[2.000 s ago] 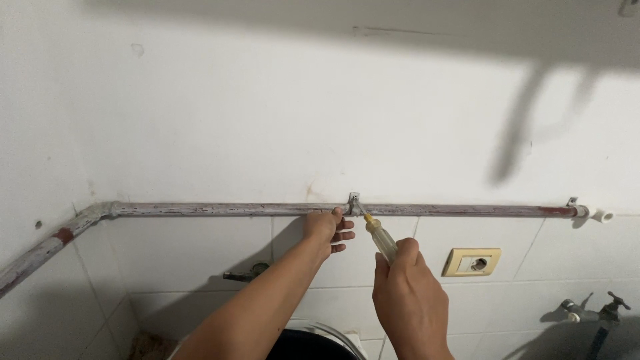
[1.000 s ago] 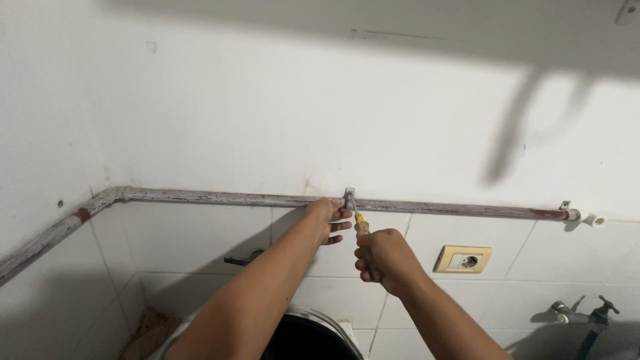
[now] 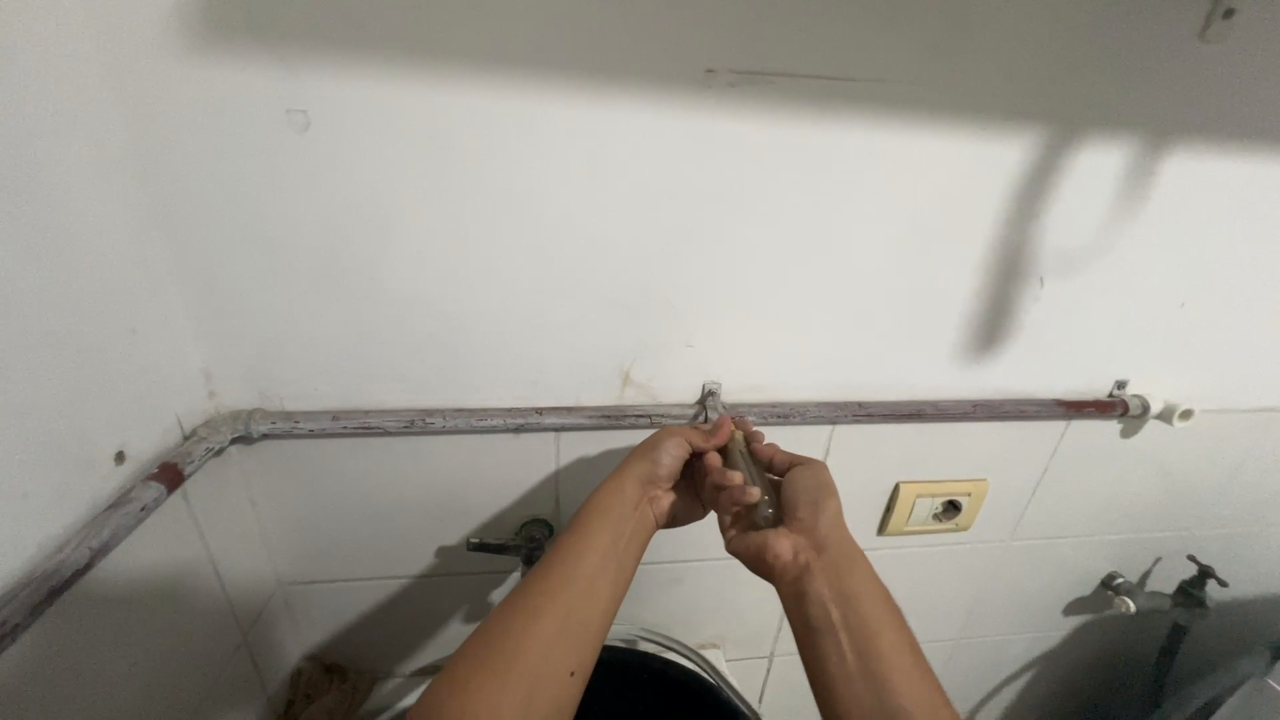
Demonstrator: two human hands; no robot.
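Observation:
A pipe with worn, flaking paint [image 3: 480, 420] runs along the wall, held near the middle by a metal pipe clamp [image 3: 711, 398]. My right hand [image 3: 785, 500] is closed around the clear handle of a screwdriver [image 3: 755, 485], whose shaft points up toward the clamp; its tip is hidden. My left hand [image 3: 680, 470] is just below the clamp, its thumb and fingers at the front end of the screwdriver. Whether it grips the tool or only touches it, I cannot tell.
A yellow-framed wall socket [image 3: 935, 507] is to the right. Below are a tap [image 3: 1190, 590] at the right and a dark valve [image 3: 515, 542] at the left. A second clamp [image 3: 1120, 388] and a white fitting [image 3: 1175, 412] are at the pipe's right end. A black round opening [image 3: 650, 690] lies below my arms.
My right hand has turned about the screwdriver handle and now has its palm side showing. My left fingers have come in to the tool's front end, close against my right hand.

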